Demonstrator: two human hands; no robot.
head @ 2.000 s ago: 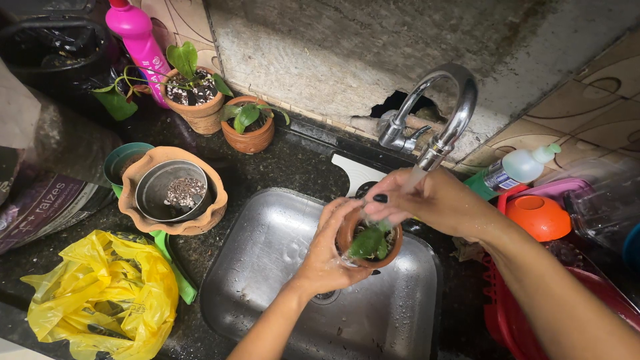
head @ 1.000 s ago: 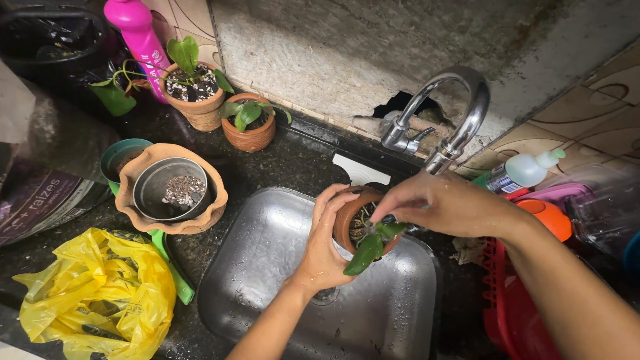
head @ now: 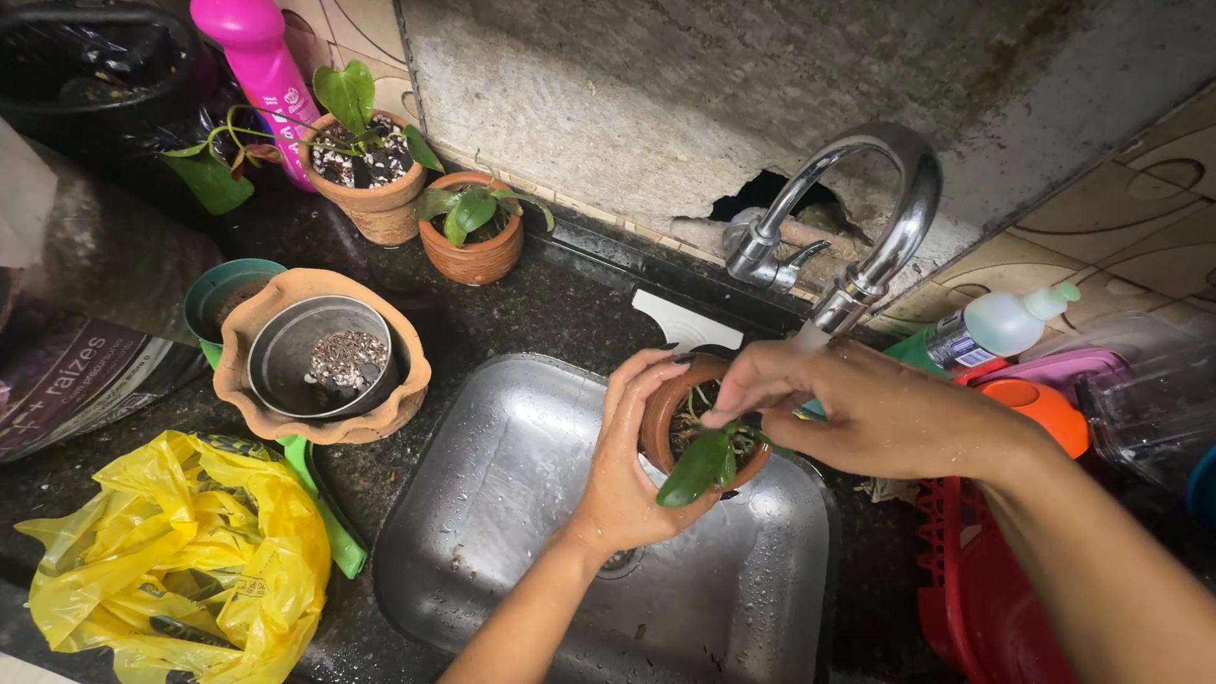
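Note:
My left hand [head: 627,465] is wrapped around the side of a small terracotta pot [head: 665,418], which is tilted over the stainless steel sink [head: 503,475]. A plant with thick green leaves [head: 698,467] and pale roots sits in it. My right hand [head: 855,408] reaches over the pot with fingertips drawn together at the roots; whether they pinch a root is hard to tell. Right above that hand is the spout of the chrome faucet [head: 845,299], with water at its mouth. The drain [head: 622,562] is partly hidden by my left wrist.
Two potted plants [head: 380,204] [head: 475,249] stand by the wall. Left of the sink are a scalloped clay pot [head: 228,366] holding a grey pot [head: 275,370], a green pot [head: 204,304] and a yellow plastic bag [head: 275,589]. A soap bottle [head: 997,328] and red rack [head: 940,608] lie right.
Two seconds ago the pot was under the spout with water splashing over my hands. It has since tilted, and the leaves now hang toward its near rim. My right fingers have moved to the roots.

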